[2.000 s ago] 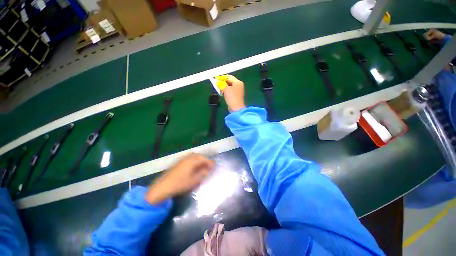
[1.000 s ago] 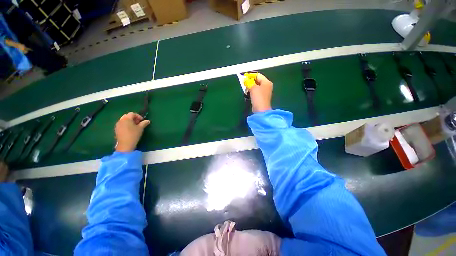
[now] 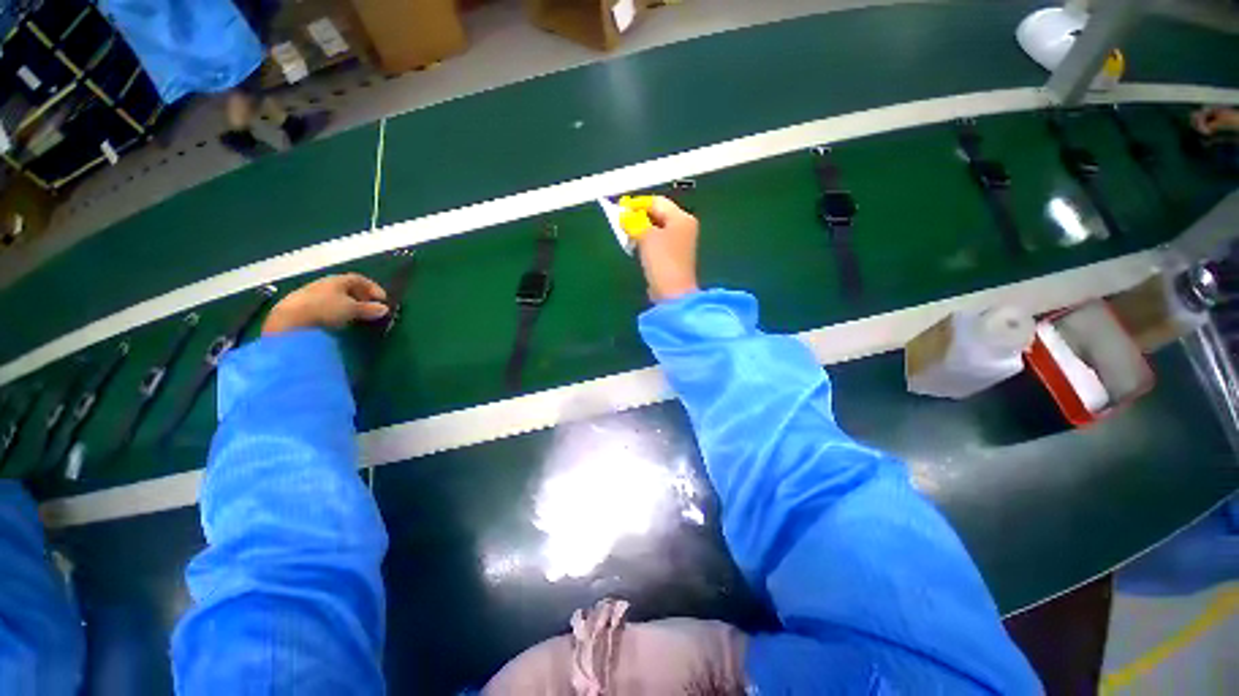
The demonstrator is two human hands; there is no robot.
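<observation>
Dark smartwatches with black straps lie in a row across the green conveyor belt (image 3: 462,326); one watch (image 3: 534,287) lies between my hands. My left hand (image 3: 326,302) is at another watch (image 3: 394,316), its fingertips at the case; whether they grip it is unclear. My right hand (image 3: 667,245) pinches a yellow-and-white wiping piece (image 3: 635,218) near the belt's far rail. A watch beneath my right hand is mostly hidden; its strap end shows just above the hand.
A white bottle (image 3: 999,333) in a small carton and a red-rimmed box (image 3: 1091,362) stand on the near bench at right. A white item (image 3: 1049,38) is beside a metal post. Another person's hand (image 3: 1213,121) is at far right. A person in blue stands beyond the belt.
Since two seconds ago my left hand has moved from above the near bench to a watch on the belt. My right hand still holds the wiping piece. The camera view has shifted.
</observation>
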